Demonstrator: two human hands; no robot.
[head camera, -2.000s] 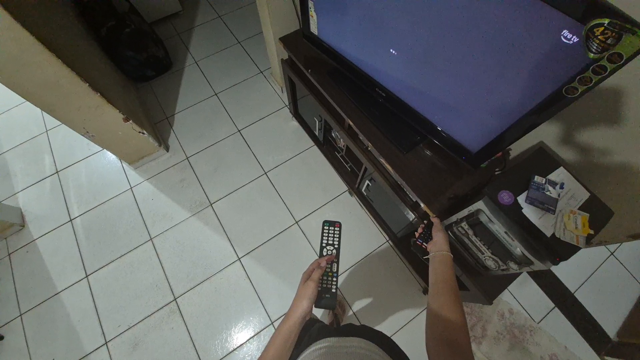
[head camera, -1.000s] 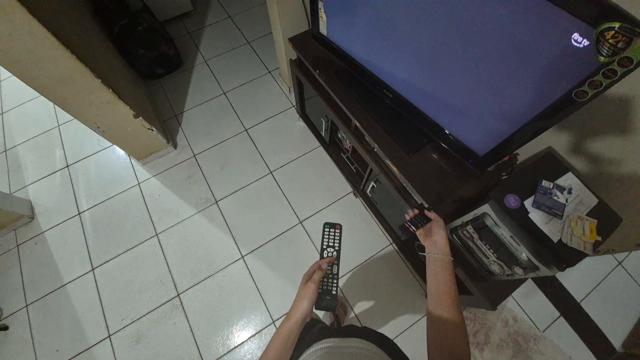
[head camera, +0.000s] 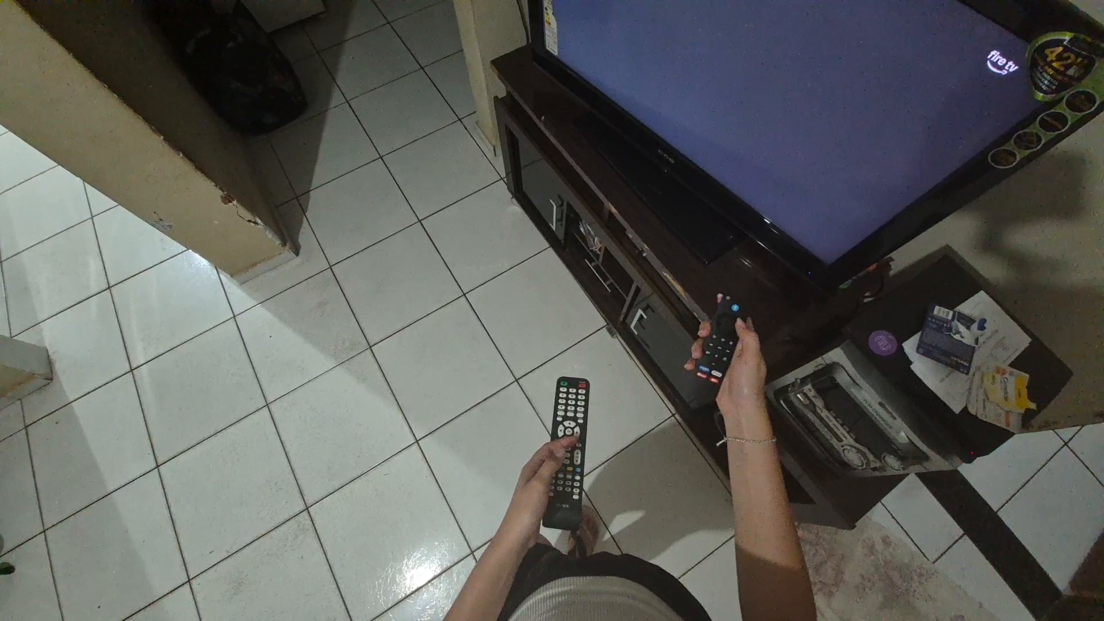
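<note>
My left hand (head camera: 545, 470) is closed around a long black remote control (head camera: 567, 453) with white, green and red buttons, its thumb on the keypad near the round navigation pad. Held up in front of the TV stand, my right hand (head camera: 740, 358) grips a smaller black streaming remote (head camera: 719, 339), which has a blue button at its top and coloured buttons at its lower end. A flat-screen television (head camera: 776, 103) stands beyond both hands. Its screen is lit plain blue-grey, with a Fire TV logo near the right edge.
The television rests on a dark wood TV stand (head camera: 638, 285) with doors and handles. To the right, a grey stereo unit (head camera: 849, 423) sits beside a black surface with papers (head camera: 992, 345) and a blue box (head camera: 947, 339). A wall corner (head camera: 164, 172) juts in at the left above white floor tiles (head camera: 362, 414).
My right hand has raised and turned the smaller remote, so its button face now shows. My left hand has hardly moved. Small dots on the screen two seconds ago are not visible now.
</note>
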